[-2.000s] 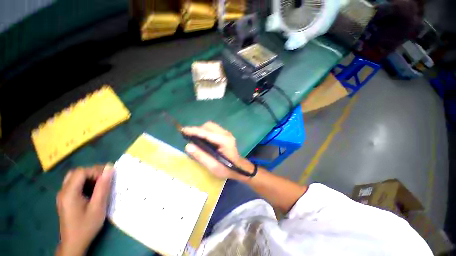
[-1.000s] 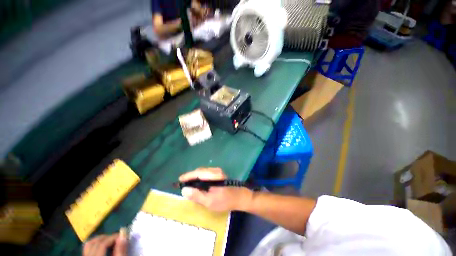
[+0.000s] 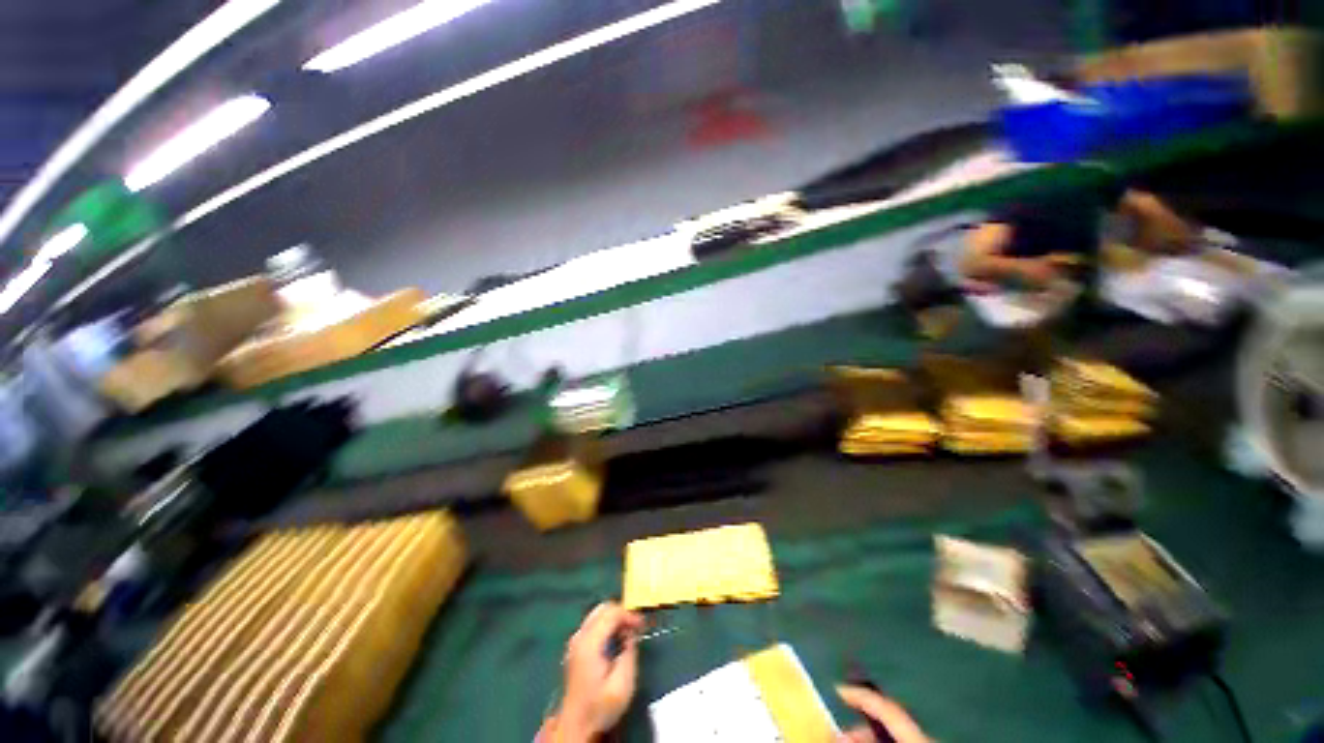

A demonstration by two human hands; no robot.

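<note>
The white PCB panel [image 3: 709, 708] lies at the bottom edge, partly cut off, with a yellow-tan board [image 3: 791, 697] showing along its right side. My left hand [image 3: 593, 676] is left of the panel, fingertips pinched on a thin, blurred strand that looks like solder wire [image 3: 661, 633]. My right hand [image 3: 889, 717], cut off by the bottom edge, holds the black soldering iron [image 3: 861, 678] at the board's right side; its tip is too blurred to make out. A yellow PCB panel [image 3: 701, 566] lies flat just beyond my left hand.
Soldering station [image 3: 1140, 617] and small whitish box [image 3: 980, 592] stand at right, a fan [image 3: 1295, 392] at the right edge. Upright board rows [image 3: 291, 631] fill the left. Yellow stacks [image 3: 990, 423] and a yellow block [image 3: 555, 494] stand farther back. A person's arms [image 3: 1016, 261] show across the bench.
The view has swung up and left, bringing the upright boards and far benches into sight. My left hand has come off the white panel's left edge. My right hand still holds the iron.
</note>
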